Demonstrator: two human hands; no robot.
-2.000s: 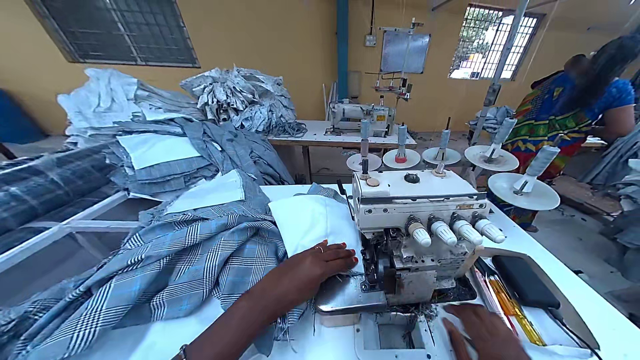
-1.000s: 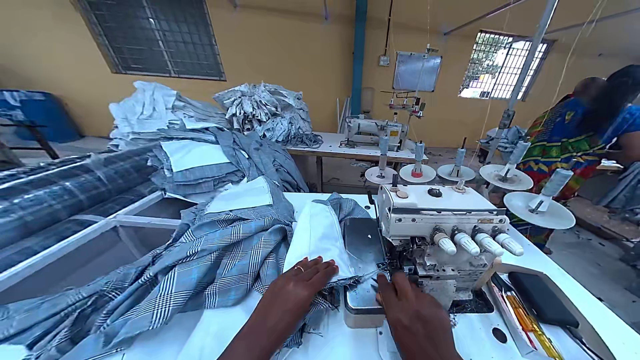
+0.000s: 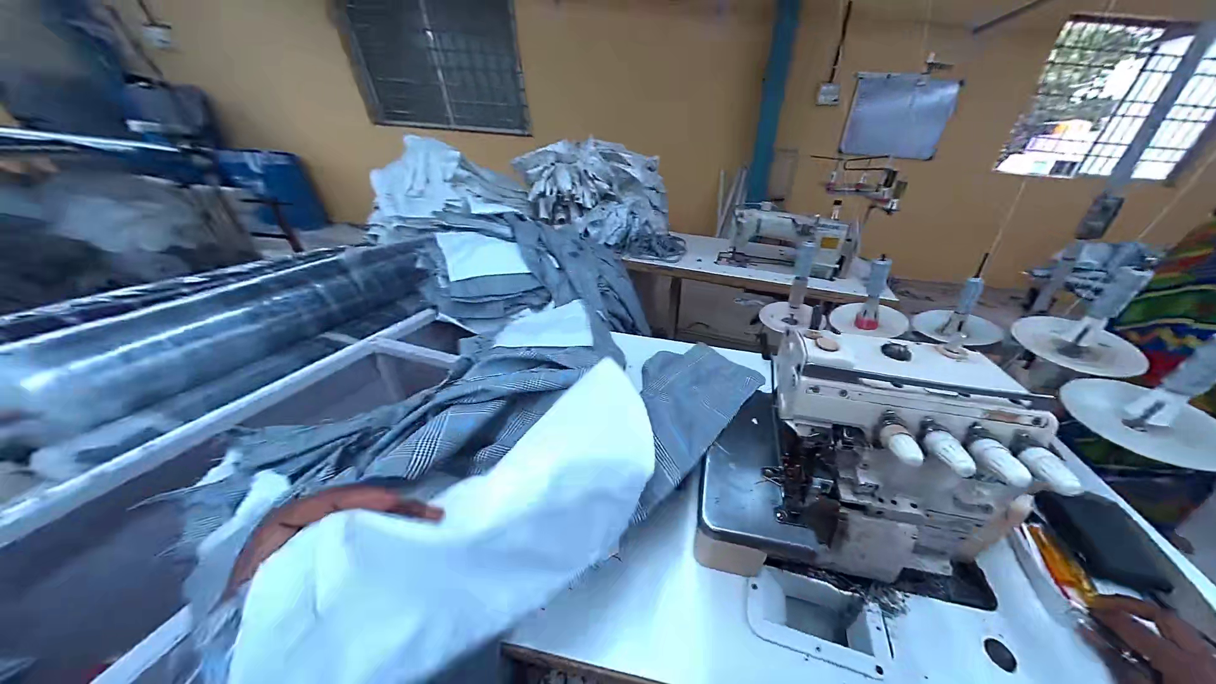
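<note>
My left hand (image 3: 328,518), at the lower left, grips a white fabric piece (image 3: 456,541) that droops in front of it over the table edge; the fingers show above the cloth, the palm is hidden. My right hand (image 3: 1154,636) is blurred at the lower right edge, beside small tools with a yellow part (image 3: 1062,562); whether it holds one is unclear. Between the hands stands a white overlock sewing machine (image 3: 912,399) with its metal cloth plate (image 3: 750,475) bare. Grey-blue checked fabric (image 3: 503,408) lies bunched behind the white piece, and a folded checked piece (image 3: 698,389) lies left of the machine.
White thread-cone stands (image 3: 1078,347) rise behind and right of the machine. A black case (image 3: 1107,541) lies at its right. Plastic-wrapped fabric rolls (image 3: 237,323) and a white metal frame (image 3: 285,389) run along the left. Behind are stacked garment pieces (image 3: 484,256) and another sewing machine (image 3: 793,237).
My left hand has moved left, away from the machine, with the white fabric. My right hand has left the cloth plate for the right side. The view has turned left.
</note>
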